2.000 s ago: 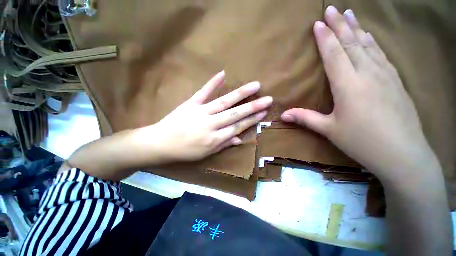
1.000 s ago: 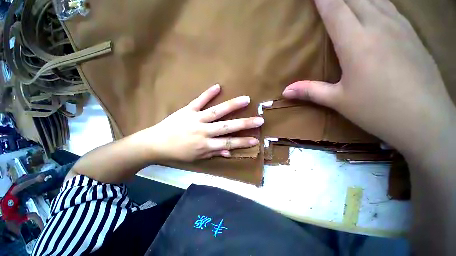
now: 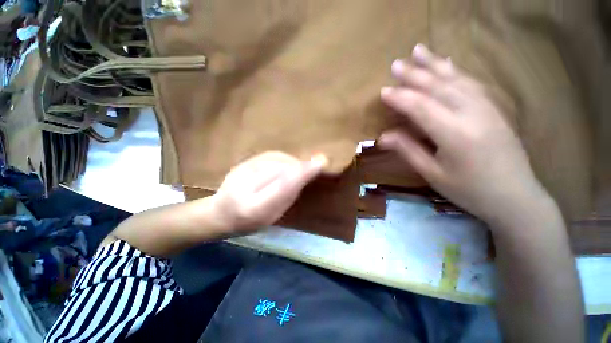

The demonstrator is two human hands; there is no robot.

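A large brown bag body panel covers most of the bench. Its near edge has a stepped cut-out with small white corner bits. My left hand pinches the panel's near edge left of the cut-out between thumb and fingers, and the edge is lifted and curled there. A darker brown layer shows beneath it. My right hand is over the panel right of the cut-out, slightly blurred, fingers apart and holding nothing; whether it touches the panel cannot be told.
Brown straps are bunched at the left, and a strap tab lies on the panel. A clear packet is at the upper left. The white benchtop has a yellowish tape piece near its front edge.
My left hand has gone from lying flat with spread fingers to pinching and lifting the panel edge. My right hand has moved closer to the cut-out's corner. The camera view has shifted.
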